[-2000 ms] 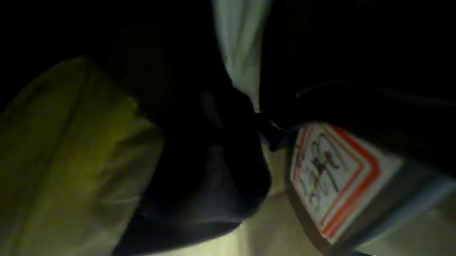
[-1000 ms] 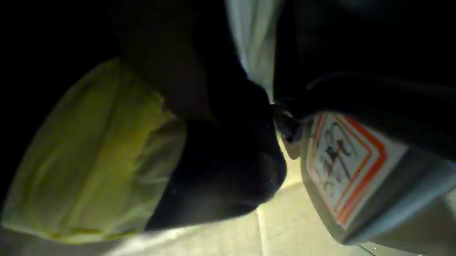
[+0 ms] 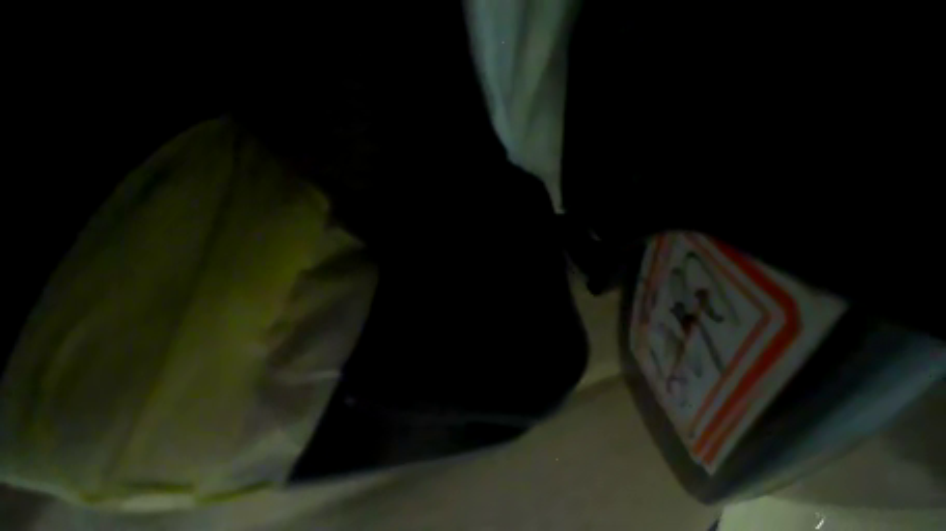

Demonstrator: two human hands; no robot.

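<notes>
A white label [image 3: 700, 337] with a double red outline and dark handwriting sits on a dark rounded object [image 3: 830, 410] at the right. Dull yellow creased cloth [image 3: 176, 332] fills the left side. A black rounded shape [image 3: 477, 322], perhaps cloth or a pouch, lies between them in the middle. No hand can be made out; the picture is dim and much of it is black.
A pale greenish strip [image 3: 529, 93] shows at the top middle between dark areas. A dull beige surface [image 3: 560, 462] with a faint edge lies below. A paler patch [image 3: 788, 516] shows at the bottom right.
Against two seconds ago, the yellow cloth, black shape and label sit slightly further right. The picture brightened one second ago and is darker now.
</notes>
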